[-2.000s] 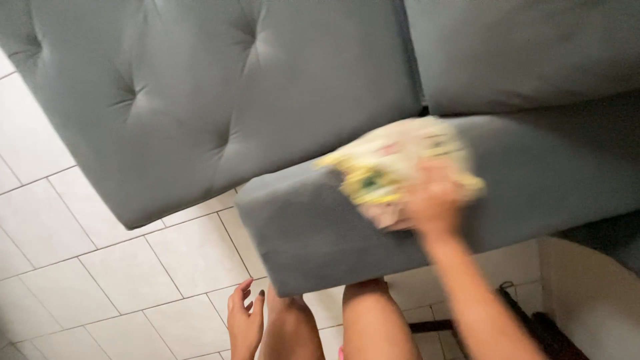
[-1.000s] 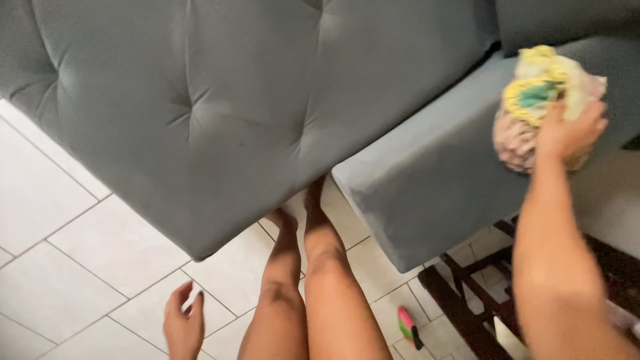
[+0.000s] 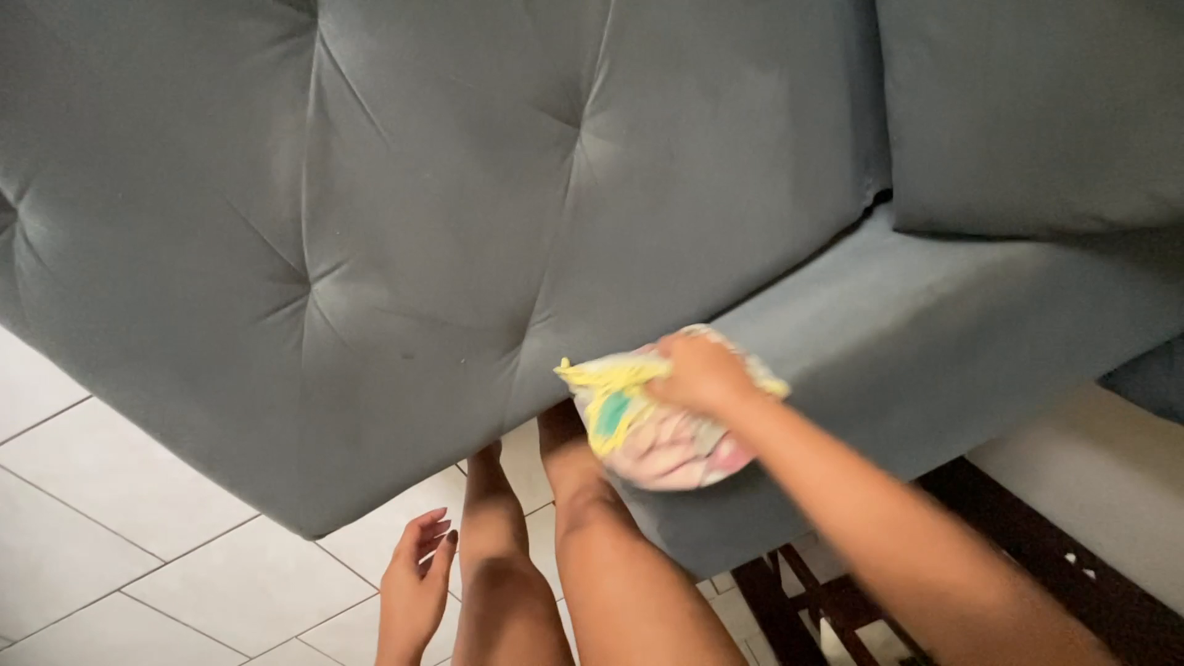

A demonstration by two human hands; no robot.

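My right hand (image 3: 708,379) grips a crumpled patterned cloth (image 3: 661,444), pale pink and white with yellow and green parts. The cloth lies against the front end of the grey sofa armrest (image 3: 943,342), beside the edge of the tufted grey seat cushion (image 3: 444,203). Low in the view, my left hand (image 3: 416,583) hangs over the floor beside my legs, fingers apart and holding nothing. The underside of the cloth is hidden.
A grey back cushion (image 3: 1036,111) stands at the upper right. White floor tiles (image 3: 250,573) show at the lower left. Dark wooden slatted furniture (image 3: 795,601) is below the armrest, near a pale wall (image 3: 1082,481). My legs are close to the sofa's edge.
My right hand has moved the cloth left along the armrest, from its far part to its front end. My left hand stays low and empty. The view has shifted.
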